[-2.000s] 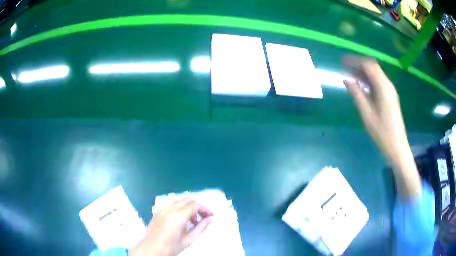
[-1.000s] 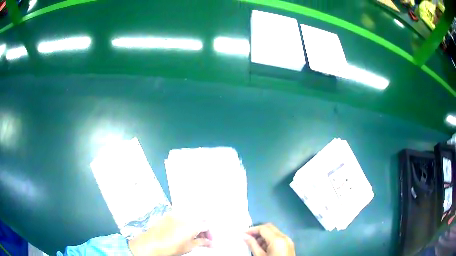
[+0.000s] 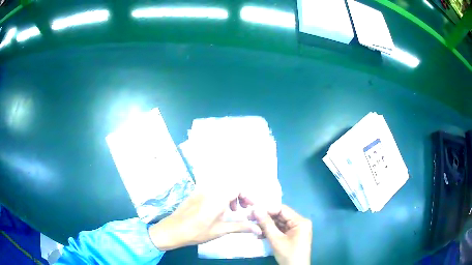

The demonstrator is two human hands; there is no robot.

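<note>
The bright-white centre pile [image 3: 233, 155] lies before me, with ragged edges and washed-out detail. My left hand [image 3: 199, 222] and my right hand [image 3: 291, 233] meet over its near part, fingertips bent together and nearly touching. Glare hides whether a thin bag or sheet is between the fingers. A white bagged manual [image 3: 147, 158] lies tilted left of the pile, with shiny crinkled plastic at its near end beside my left wrist. A fanned manual stack [image 3: 380, 163] with a small dark-blue framed print on top stands at the right.
Two white stacks [image 3: 323, 20] [image 3: 370, 25] stand at the far side near the green rail [image 3: 414, 23]. A black tray [image 3: 447, 181] with a dark part inside is at the right edge. White material [image 3: 50, 247] shows low at the left, beside something blue.
The view has shifted, so the bench items sit higher and further right. The bagged manual now lies at the left. My right hand has come from the far right to meet my left over the pile.
</note>
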